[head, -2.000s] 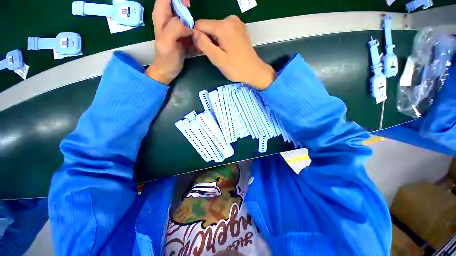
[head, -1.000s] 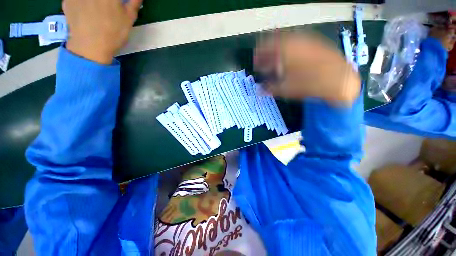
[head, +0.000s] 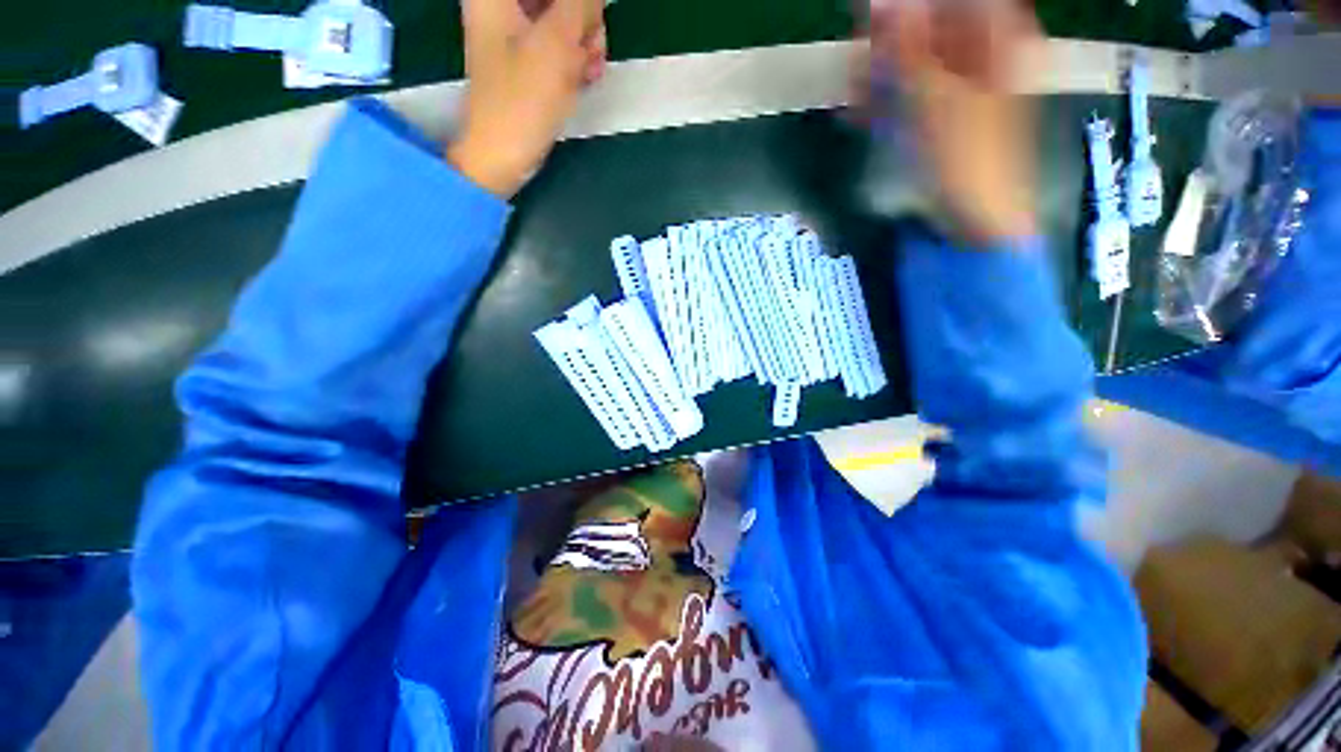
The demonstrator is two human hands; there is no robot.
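Note:
A fanned pile of light blue watch straps [head: 735, 316] with small holes lies on the dark green worktop in front of me. My left hand [head: 533, 81] is at the top edge, over the pale rail and belt; its fingers are partly cut off and whatever they hold cannot be made out. My right hand [head: 956, 96] is blurred over the rail, up and right of the pile; its fingers are unclear. Part-assembled watches [head: 346, 41] lie on the belt at upper left, on white paper slips.
A pale curved rail [head: 706, 96] runs between belt and worktop. Two strap pieces [head: 1109, 243] with a white tag lie at right, beside a crinkled clear plastic bag [head: 1228, 221]. Another person's blue sleeve [head: 1287, 331] is at the right edge. Brown cartons [head: 1228, 617] stand below.
Two seconds ago both hands were together on a light blue piece. They then moved apart, the left hand reaching over the belt. Now the left is nearer the middle and the right is higher.

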